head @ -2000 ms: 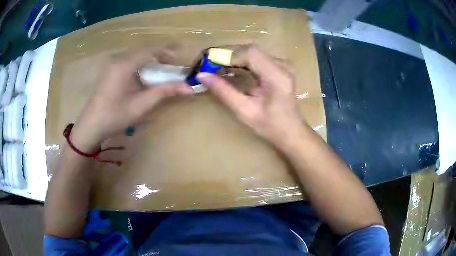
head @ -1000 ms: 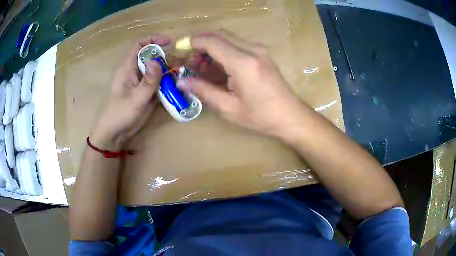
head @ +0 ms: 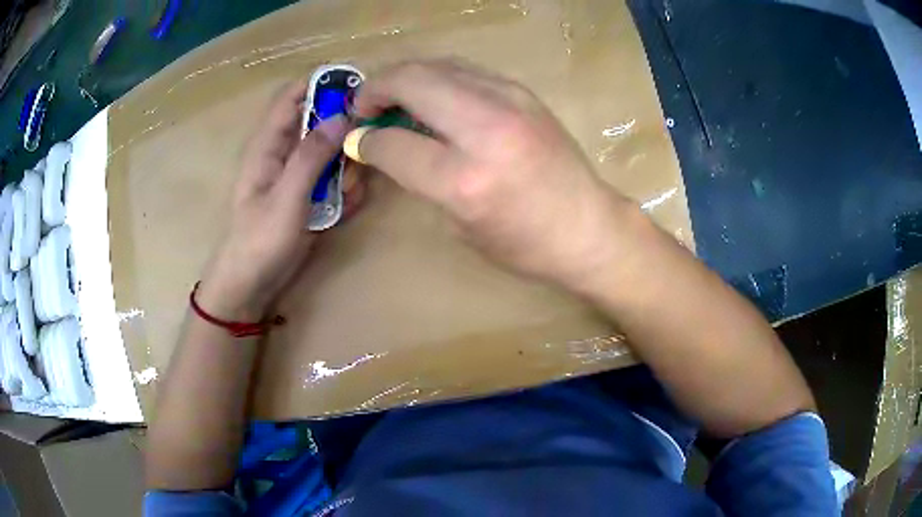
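Note:
My left hand (head: 271, 202) holds a white oval housing half (head: 326, 218) upright over the cardboard, with its hollow side showing. A blue battery (head: 330, 104) lies lengthwise in the housing, and my left thumb is across it. My right hand (head: 485, 151) is at the housing's right side, with a pale yellow cot (head: 357, 144) on one fingertip. A green circuit board (head: 402, 122) shows between my right fingers, mostly hidden by them. The wires are mostly hidden too.
Brown taped cardboard (head: 435, 323) lies under my hands. White housings (head: 45, 273) are stacked at the left. Blue batteries with parts (head: 37, 116) lie on the green bench at the upper left. A dark mat (head: 799, 172) with a thin rod (head: 689, 86) is at the right.
The housing has turned from slanted to nearly upright. My right hand has closed in on its right side, and the yellow-tipped finger has moved lower. The green board now shows between my right fingers.

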